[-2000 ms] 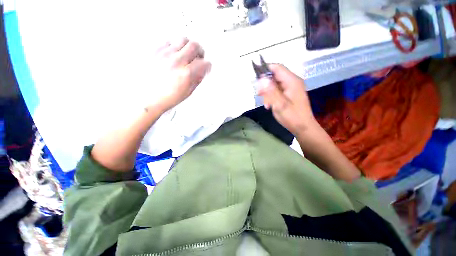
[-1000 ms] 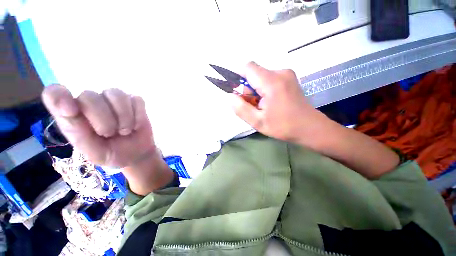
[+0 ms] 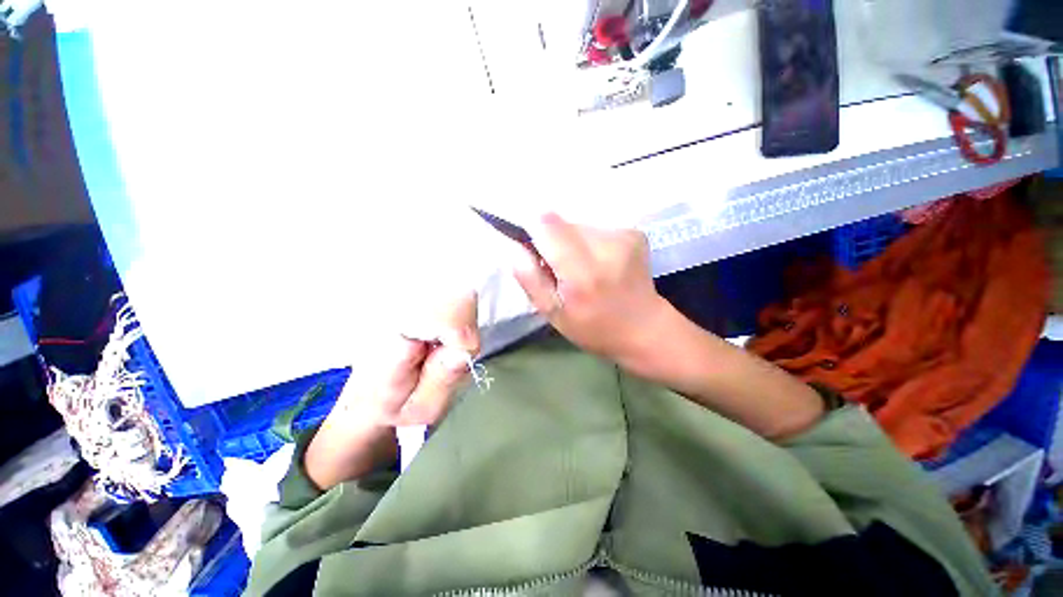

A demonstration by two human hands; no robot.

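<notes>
My right hand (image 3: 600, 286) is closed around the thread snips (image 3: 504, 224), whose dark pointed blades stick out to the left; its grip is mostly hidden by the fingers. My left hand (image 3: 422, 379) is at the near table edge, left of and lower than the right hand, with fingers pinched together. A small tuft of white thread (image 3: 480, 373) hangs at its fingertips. White fabric (image 3: 504, 317) shows between the hands and over the lap edge; it is overexposed and hard to tell from the white table.
A smartphone (image 3: 798, 82) lies on the machine bed, with orange-red scissors (image 3: 979, 117) to its right. Machine parts (image 3: 635, 82) show at the top. A printed ruler (image 3: 804, 201) runs along the near edge. Orange-red cloth (image 3: 921, 327) lies at right, a blue crate (image 3: 175, 408) at left.
My left hand has come from the left side back toward the lap and now pinches at the thread. My right hand has lowered slightly with the snips. The view has shifted.
</notes>
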